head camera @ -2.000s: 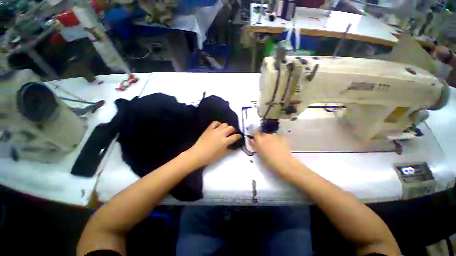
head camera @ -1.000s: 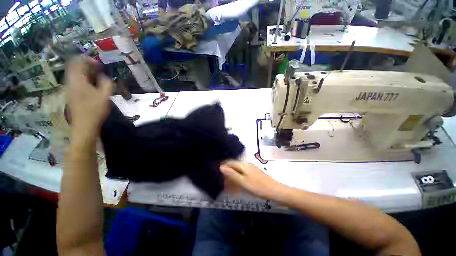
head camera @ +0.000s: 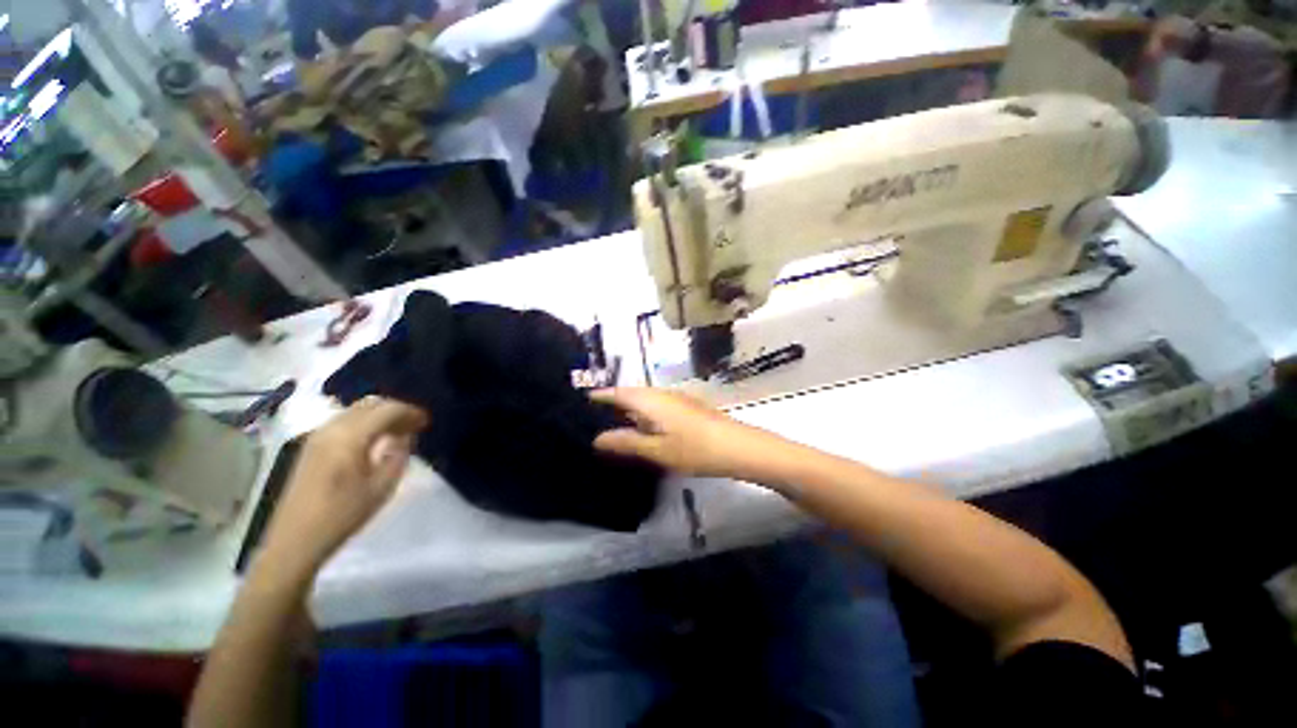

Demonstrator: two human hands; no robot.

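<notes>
A black garment (head camera: 498,398) lies bunched on the white table, left of the sewing machine (head camera: 910,192). A small white mark or tag (head camera: 589,378) shows on its right side. My left hand (head camera: 363,452) is at the garment's left edge with curled fingers; whether it grips cloth is unclear. My right hand (head camera: 657,431) is at the garment's right side, thumb and fingers on the cloth, apart from each other. The thread snips (head camera: 764,361) lie on the machine bed beside the presser foot (head camera: 710,350). No cloth shows under the foot.
A second sewing machine (head camera: 128,441) stands at the left, with a long black slab (head camera: 270,498) near it. A red-handled item (head camera: 346,323) lies behind the garment. A blue bin (head camera: 420,688) is below the table. A grey inset (head camera: 1134,387) is at the right.
My left hand has come down from its raised position at the left to the garment's left edge. The garment is more bunched, and a white mark now shows. The camera view has tilted.
</notes>
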